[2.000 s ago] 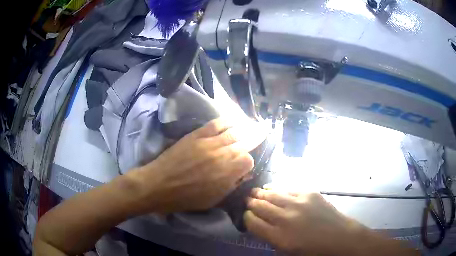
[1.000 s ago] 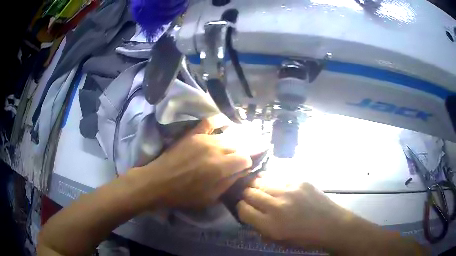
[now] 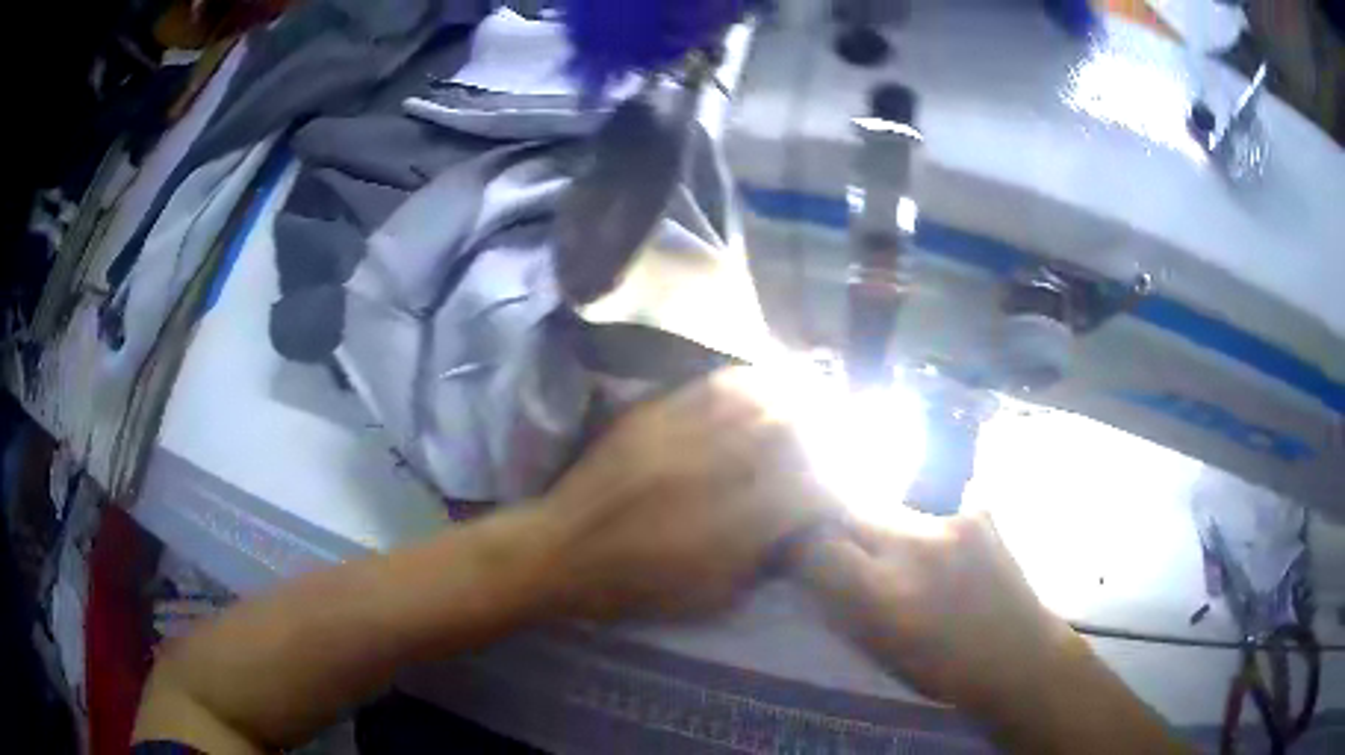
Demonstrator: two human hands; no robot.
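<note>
The garment (image 3: 472, 325), light grey with dark grey parts, lies bunched left of the needle area. My left hand (image 3: 693, 494) holds its dark edge beside the needle, fingers bent and blurred. My right hand (image 3: 922, 597) is close against it, fingertips at the same cloth in front of the needle area. The presser foot and needle are lost in the lamp glare (image 3: 873, 431). The white sewing machine head (image 3: 974, 177) with a blue stripe stands above. What my right fingers pinch is mostly hidden.
Scissors (image 3: 1271, 686) lie at the right on the bed. A dark oval disc (image 3: 627, 199) and a purple fluffy roll (image 3: 642, 44) hang at the head's left. Dark grey panels (image 3: 280, 103) and scraps are piled upper left, red cloth (image 3: 121, 634) lower left. Ruler tape (image 3: 708, 715) runs along the front edge.
The view has shifted, so the machine appears further right. Both hands are nearer the needle area and closer together. Less dark cloth shows between and below them.
</note>
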